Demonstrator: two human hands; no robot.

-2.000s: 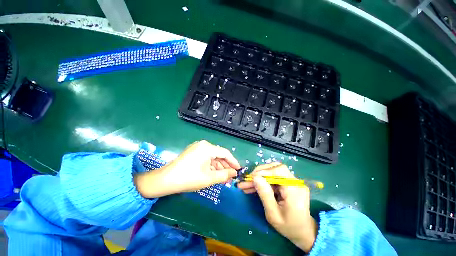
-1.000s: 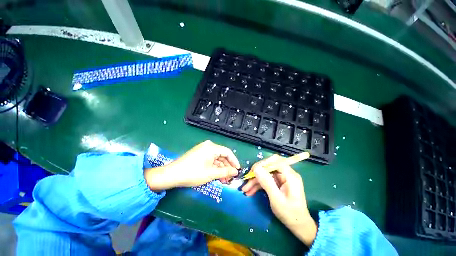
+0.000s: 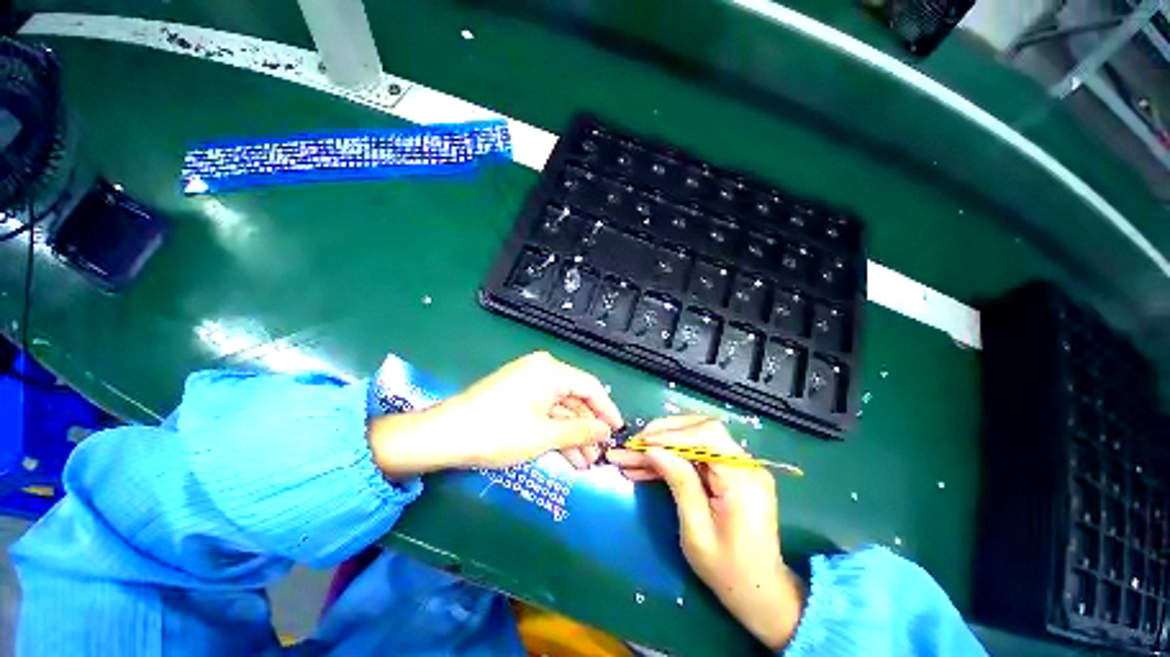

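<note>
My left hand (image 3: pixel 533 417) pinches a small dark component (image 3: pixel 618 440) between thumb and fingertips; the fingers hide most of it. My right hand (image 3: pixel 725 501) holds a thin yellow tool (image 3: pixel 719 457) like a pen, its tip at the component and its back end pointing right. A blue backing sheet (image 3: pixel 629 526) lies on the bench under both hands, with rows of tiny white pads on its left part; my left hand and forearm cover some of it.
A black component tray (image 3: pixel 680 263) lies beyond my hands. A tall black tray stack (image 3: pixel 1026 449) is at the right. A blue strip of pads (image 3: pixel 347 154), a dark box (image 3: pixel 109 234) and a fan (image 3: pixel 23 122) are at the left. White specks dot the green bench.
The yellow tool has turned from slanting up to the right to lying nearly level, its back end now lower. Both hands stay together at the component. The camera view has shifted slightly.
</note>
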